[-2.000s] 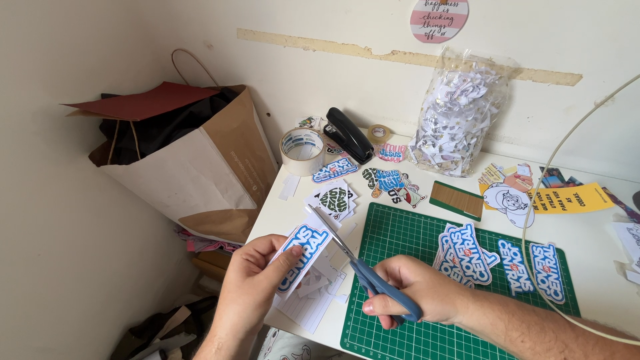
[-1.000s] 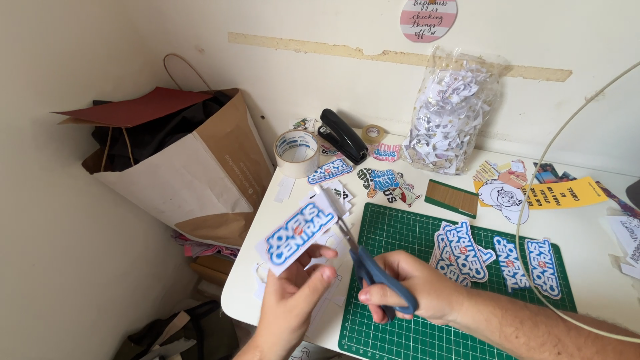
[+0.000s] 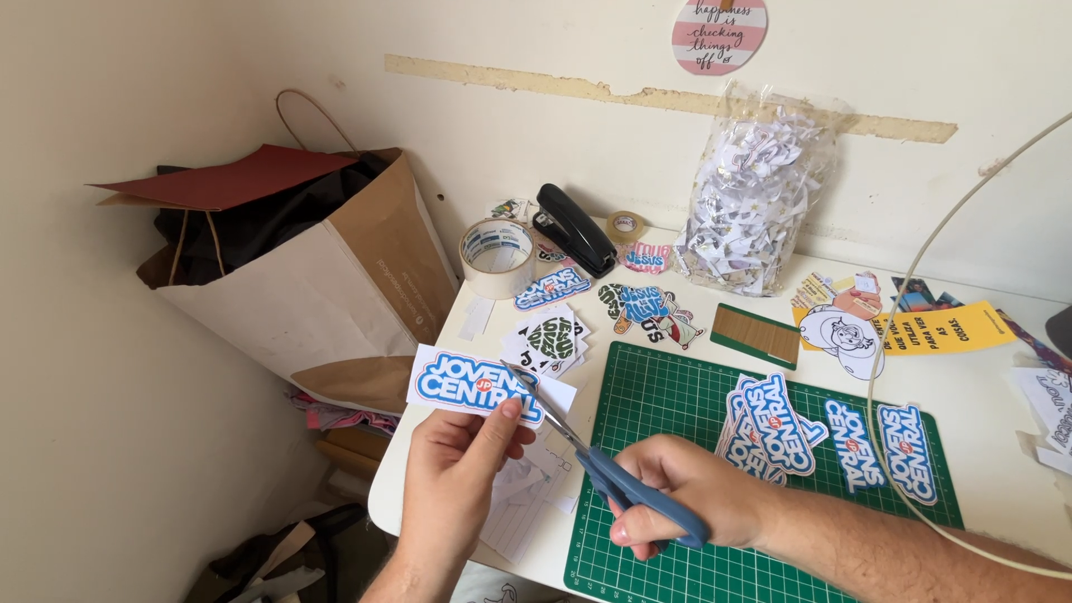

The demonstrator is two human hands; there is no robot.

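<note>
Between thumb and fingers, my left hand (image 3: 461, 469) grips a partly trimmed paper sticker (image 3: 469, 387) with blue, white and red lettering. My right hand (image 3: 687, 494) holds blue-handled scissors (image 3: 620, 477), whose blades lie at the sticker's upper right edge. A green cutting mat (image 3: 636, 419) is under my right hand. On the mat are a pile of cut-out lettered stickers (image 3: 770, 431) and two single ones, one at its middle (image 3: 852, 448) and one farther right (image 3: 907, 452). Paper offcuts (image 3: 523, 494) lie on the table below the held sticker.
Clear tape roll (image 3: 497, 258), black stapler (image 3: 574, 230), small tape roll (image 3: 625, 226) and a plastic bag of paper scraps (image 3: 754, 201) stand at the back. More stickers (image 3: 645, 306) lie before them. A paper shopping bag (image 3: 276, 293) is left; a pale cable (image 3: 888, 335) arches across the right.
The sticker has turned in my left hand, from steeply tilted to nearly level. The scissors' blades remain beside it in my right hand.
</note>
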